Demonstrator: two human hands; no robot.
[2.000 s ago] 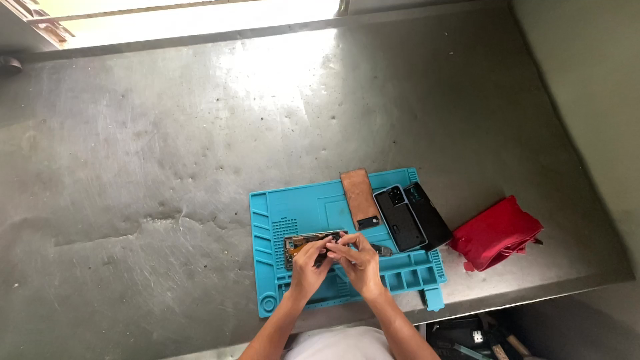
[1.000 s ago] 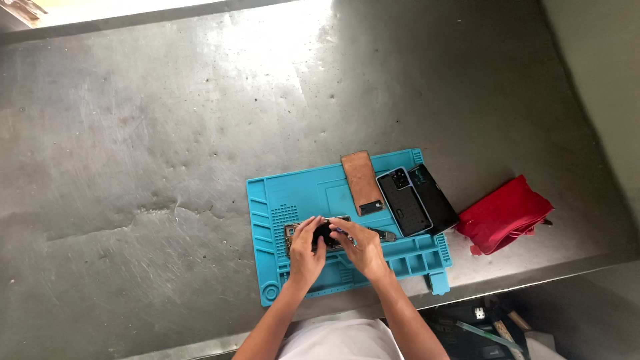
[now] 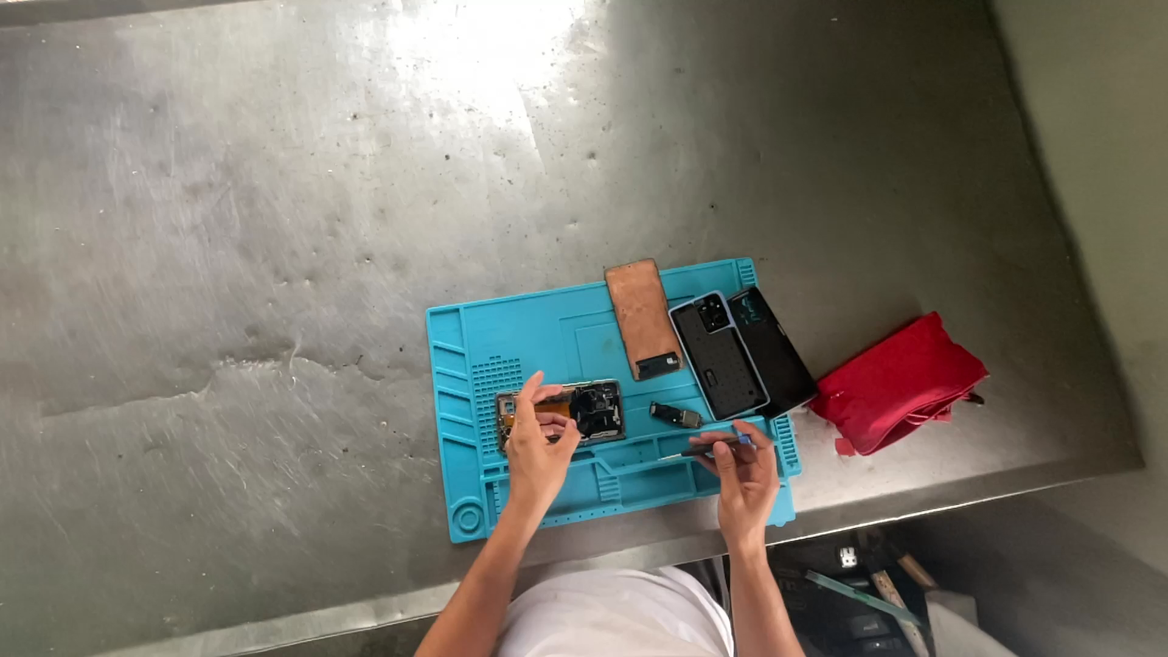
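An opened smartphone point(image 3: 598, 411), its inner parts showing, lies on a blue silicone repair mat point(image 3: 511, 319). My left hand point(image 3: 538, 447) is over the phone's left half, fingers bent; whether they pinch anything is hidden. My right hand point(image 3: 746, 470) holds a thin screwdriver point(image 3: 698, 451) with a dark handle and a blue end, its shaft pointing left over the mat's compartments. A small dark phone component point(image 3: 675, 415) rests between the phone and my right hand. Above it are a copper-coloured phone panel point(image 3: 641, 310) and a phone back cover with a camera cutout point(image 3: 721, 360).
A black box point(image 3: 776, 351) lies beside the back cover, at the mat's right edge. Farther right is a red fabric pouch point(image 3: 899, 383). The metal table point(image 3: 274, 228) has its front edge near my body; tools point(image 3: 881, 593) are below it at the lower right.
My hands were close together over the phone and are now apart. My right hand has moved right, with the screwdriver in plain view. More of the phone's inside shows.
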